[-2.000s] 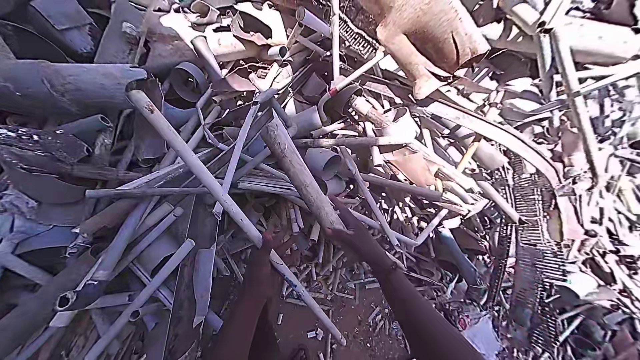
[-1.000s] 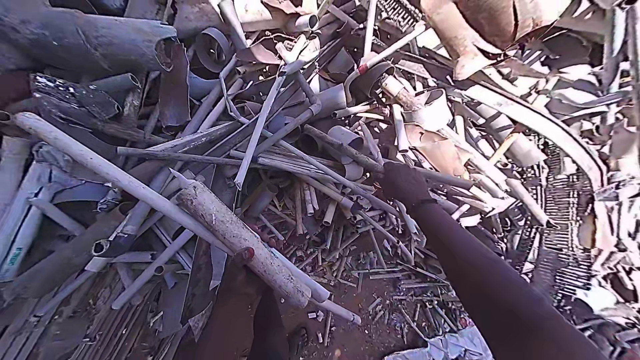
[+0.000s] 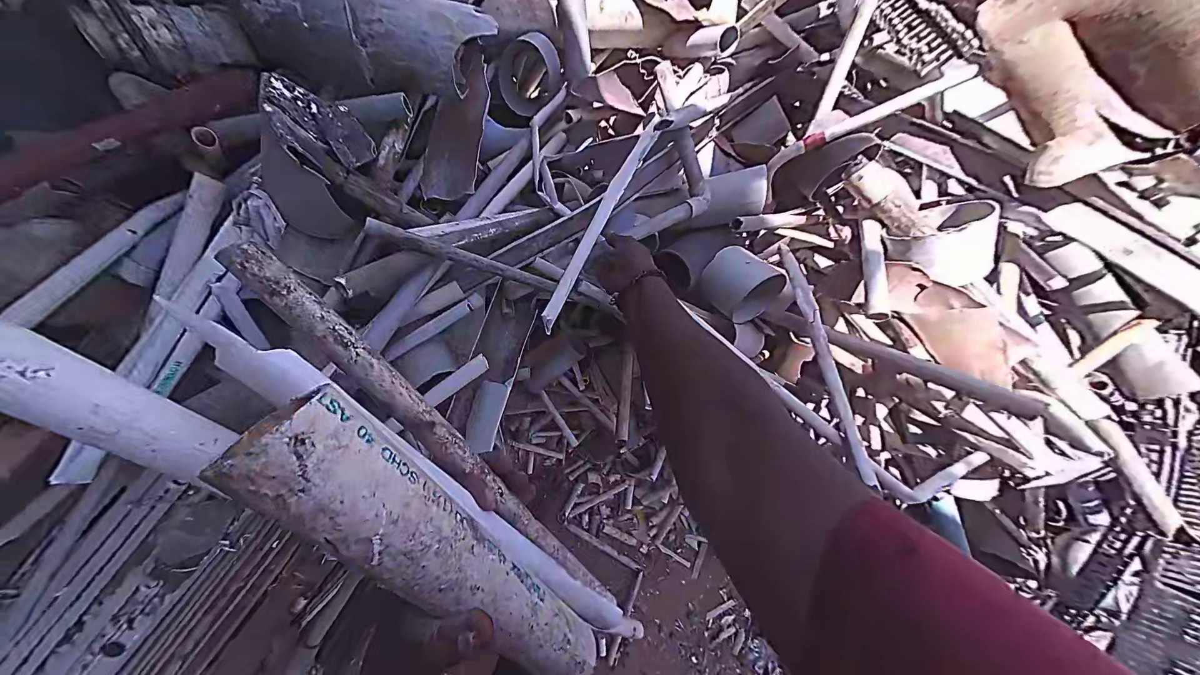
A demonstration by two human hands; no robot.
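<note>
My left hand (image 3: 459,637), low in the head view, grips a bundle of plastic pipes. In the bundle are a wide, dirty off-white pipe (image 3: 375,525) with writing on it, a long white pipe (image 3: 103,403) and a thin, stained brown pipe (image 3: 356,366). Part of that hand is hidden beneath the wide pipe. My right hand (image 3: 626,264) reaches into the middle of the heap, its fingers at a long thin grey pipe (image 3: 487,264). A split white strip of pipe (image 3: 605,220) lies just left of it. Whether the fingers are closed on something is not clear.
Scrap pipes and broken pieces cover the ground. A large grey pipe (image 3: 366,47) lies at the upper left, short wide pipe pieces (image 3: 741,283) right of my right hand, a tan moulded piece (image 3: 1078,84) at the upper right. Small offcuts (image 3: 600,506) litter the soil below.
The thin stained brown pipe has joined the bundle in my left hand; a second ago only the wide and the long white pipes were there. My right hand has moved left across the heap.
</note>
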